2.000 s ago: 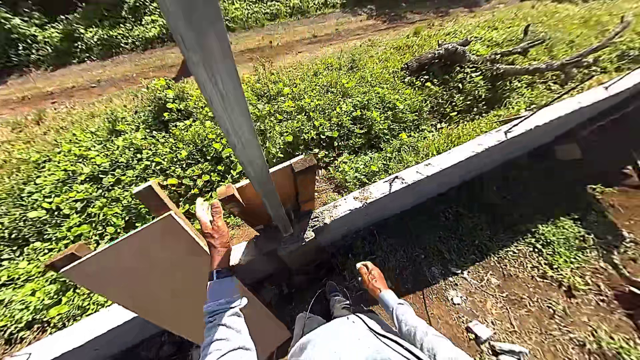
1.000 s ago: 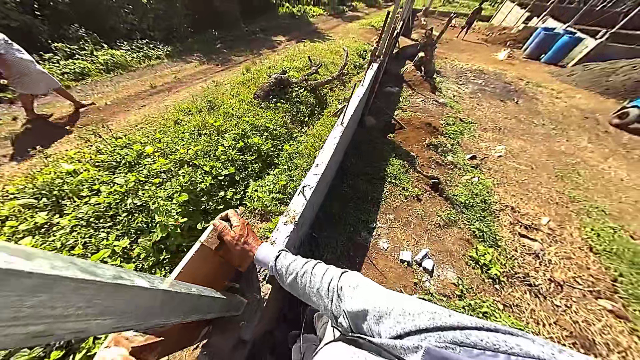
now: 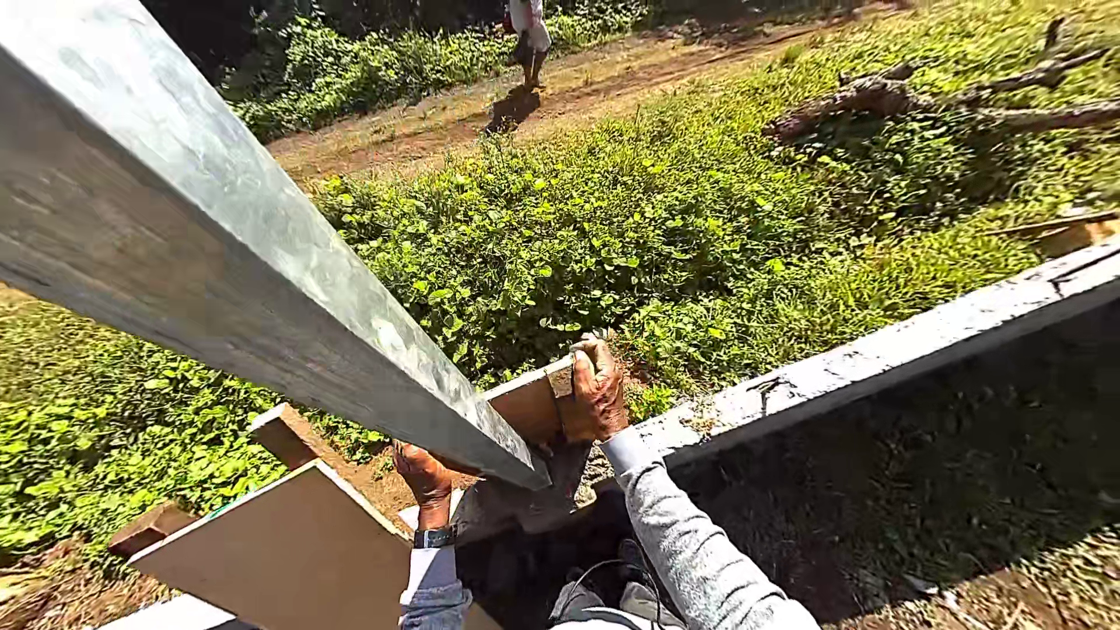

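Observation:
A galvanized square metal post [image 3: 350, 306] slants from the upper left down to the low wall. Behind its foot stands a wooden form panel [image 3: 528, 409] with a batten at its right end. My right hand [image 3: 598, 389] grips that right end, fingers over the top edge. My left hand [image 3: 423, 477], with a watch on the wrist, is left of the post's foot; its fingers are partly hidden by the post, so its hold is unclear. A larger plywood panel [image 3: 289, 542] with wooden battens leans at the lower left, beside my left forearm.
The low concrete wall [image 3: 840, 376] runs off to the right, with dark shaded ground on my side. Leafy plants [image 3: 560, 262] grow beyond it. A fallen branch [image 3: 884, 96] lies at the upper right. A person [image 3: 530, 39] is on the dirt track.
The view has swung back left from looking along the wall. Two seconds ago my right hand was apart from the form panel; it now grips the panel's right end. My left hand has left the plywood panel's upper edge.

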